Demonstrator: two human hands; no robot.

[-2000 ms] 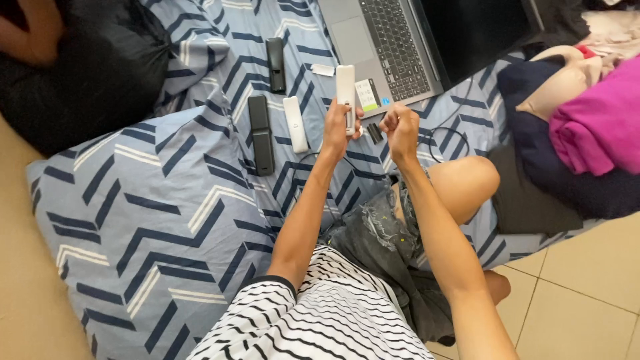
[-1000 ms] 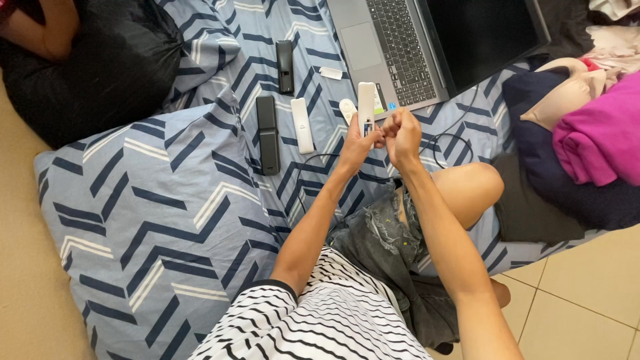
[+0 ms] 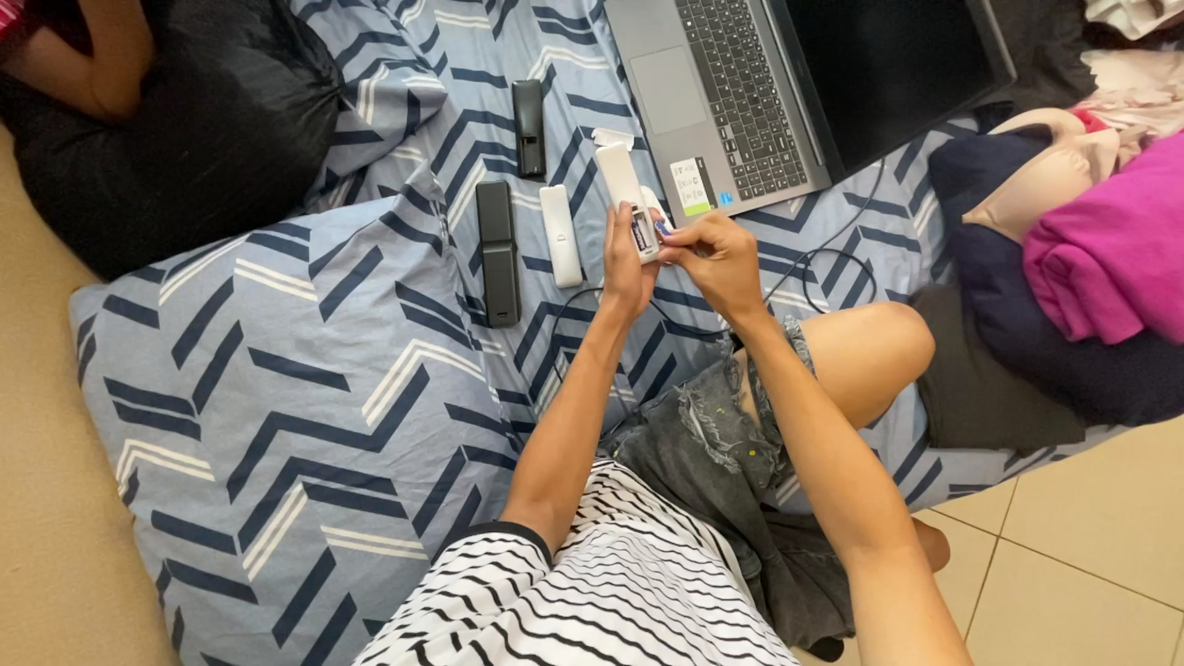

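My left hand (image 3: 627, 264) holds a white remote control (image 3: 618, 174) whose battery compartment is uncovered, with a battery (image 3: 642, 235) inside. The fingertips of my right hand (image 3: 721, 257) pinch a small blue battery (image 3: 661, 228) at the right side of that compartment. Behind the held remote, a white rounded object (image 3: 655, 203) shows in part. To the left lie a white remote-like piece (image 3: 561, 237), a long black remote (image 3: 498, 254) and a shorter black remote (image 3: 529, 129) on the patterned bedsheet.
An open laptop (image 3: 671, 90) sits beyond my hands, with a black cable (image 3: 807, 262) looping below it. Folded clothes (image 3: 1091, 264) lie at the right. A pillow (image 3: 305, 416) is at the left; another person's arm (image 3: 116, 60) rests by a black bag (image 3: 213, 139).
The right hand has come to the open compartment with a blue battery now visible in its fingers. Two seconds ago, dark batteries showed between my hands.
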